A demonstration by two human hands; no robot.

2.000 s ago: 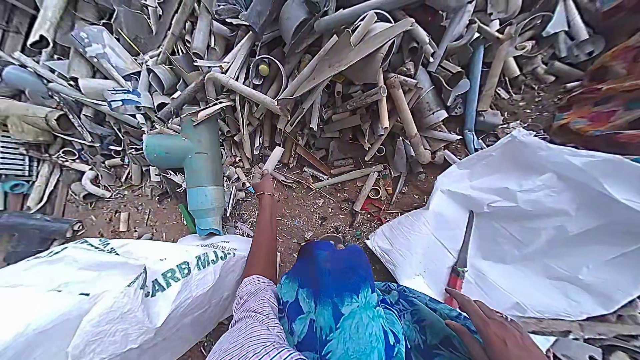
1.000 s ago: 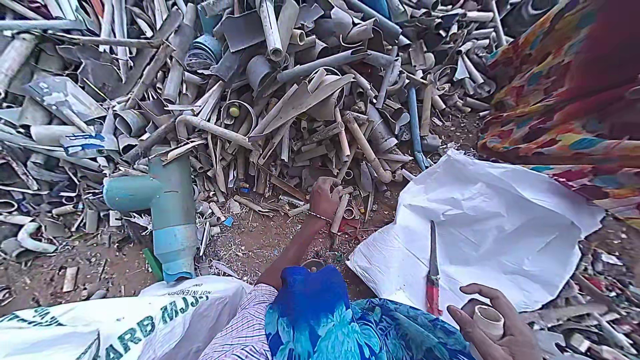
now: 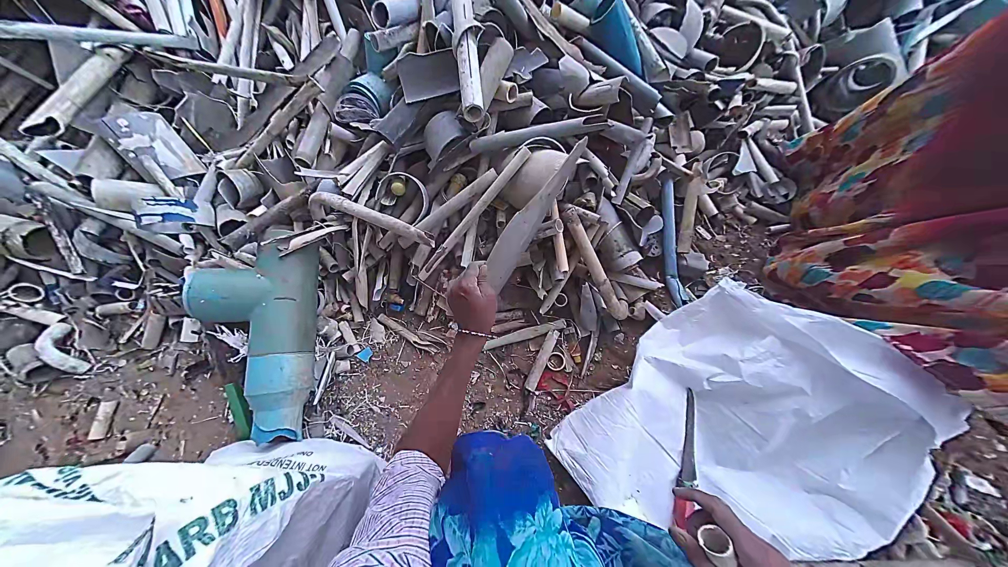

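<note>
My left hand [image 3: 472, 299] reaches into the near edge of the heap and grips the lower end of a long, pointed grey plastic pipe shard [image 3: 524, 228]. A beaded bracelet circles that wrist. Low on the right, my right hand [image 3: 720, 531] holds a short cream pipe piece [image 3: 716, 542]; its fingers also touch the red handle of a knife [image 3: 689, 441], whose blade points away over a white woven sheet [image 3: 780, 425]. Whether the fingers close around the handle is hard to tell.
A large heap of broken plastic pipes [image 3: 370, 213] spans the far side. A green pipe tee [image 3: 279, 331] stands at the left behind a white printed sack [image 3: 260, 504]. A person's colourful patterned garment [image 3: 906, 260] is at the right. Small scraps lie on the brown soil [image 3: 394, 394].
My left hand has moved farther into the heap and now grips the grey shard. My right hand, without the pipe piece two seconds ago, has held it since one second ago.
</note>
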